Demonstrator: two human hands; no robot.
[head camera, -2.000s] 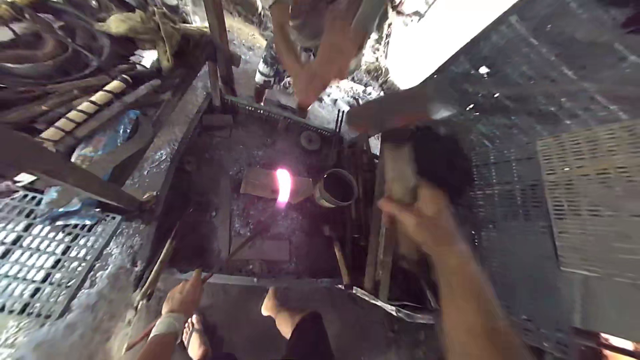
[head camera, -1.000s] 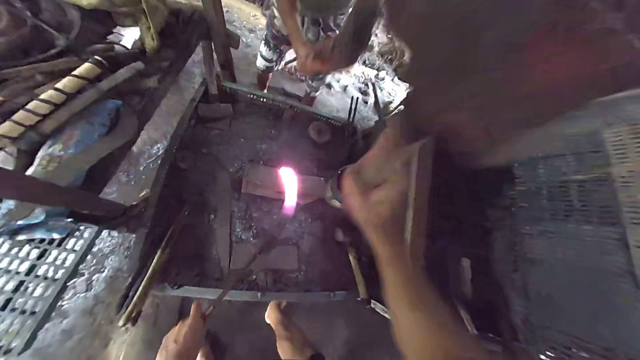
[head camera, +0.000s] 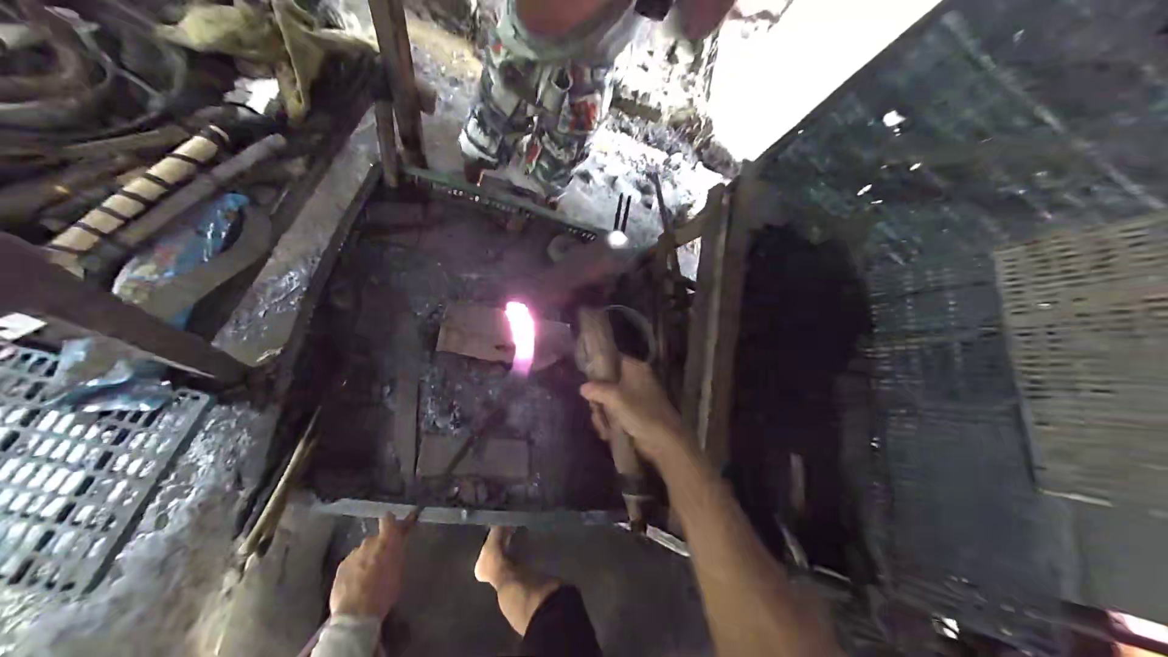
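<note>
A glowing hot metal piece (head camera: 521,336) lies across a flat block (head camera: 474,332) in the middle of a dark, soot-covered bed. From the glow a thin dark rod (head camera: 466,449) slants down to my left hand (head camera: 369,568), which is closed around its lower end at the near rim. To the right of the hot piece, my right hand (head camera: 636,409) grips a blurred wooden tool handle (head camera: 598,345), its upper end beside a round container (head camera: 636,327). Whether this tool has a hammer head cannot be told. A second flat block (head camera: 484,458) lies nearer me.
A metal rim (head camera: 474,516) crosses just before my bare feet. A wooden post (head camera: 716,338) stands at right, with a plastic crate (head camera: 1086,356) beyond. At left are a grey plastic crate (head camera: 87,474) and a wrapped stick (head camera: 137,193). A person (head camera: 538,100) is opposite.
My right hand has moved left from beside the right-hand boards, and sits lower than a second ago. The other person's hands, visible earlier near the far rim, have left that spot. The glowing piece remains on the block.
</note>
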